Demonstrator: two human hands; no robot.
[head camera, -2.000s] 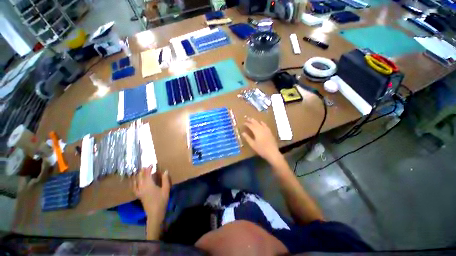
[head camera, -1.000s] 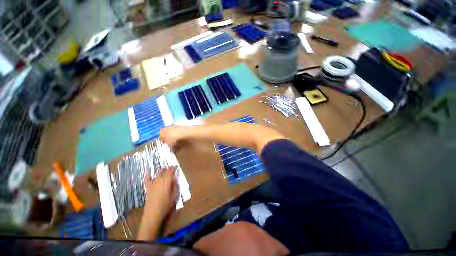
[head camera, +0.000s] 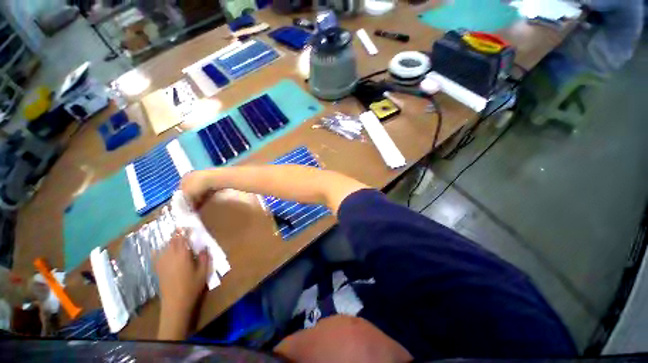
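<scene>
Long tabbing ribbons (head camera: 140, 259) lie spread at the lower left, between a left white strip (head camera: 108, 291) and a right white strip (head camera: 202, 237). My left hand (head camera: 179, 268) is over the right edge of the ribbons, against the right white strip. My right hand (head camera: 195, 187) reaches across to the upper end of that strip. Both hands' fingertips are unclear, so their grip cannot be told. The bright blue solar cell strip array (head camera: 302, 216) lies partly behind my right forearm, with a small dark tool (head camera: 283, 223) on it.
The green mat (head camera: 92, 213) holds a white-edged cell string (head camera: 158, 176) and dark cell groups (head camera: 224, 140). Short ribbon pieces (head camera: 344, 125), another white strip (head camera: 382, 140), a grey domed machine (head camera: 332, 71) and a soldering iron stand (head camera: 384, 108) are farther right. An orange-handled cutter (head camera: 58, 289) lies left.
My right hand has moved from beside the blue array across to the right white strip's upper end. My left hand has moved onto the ribbons' right edge. The view has shifted.
</scene>
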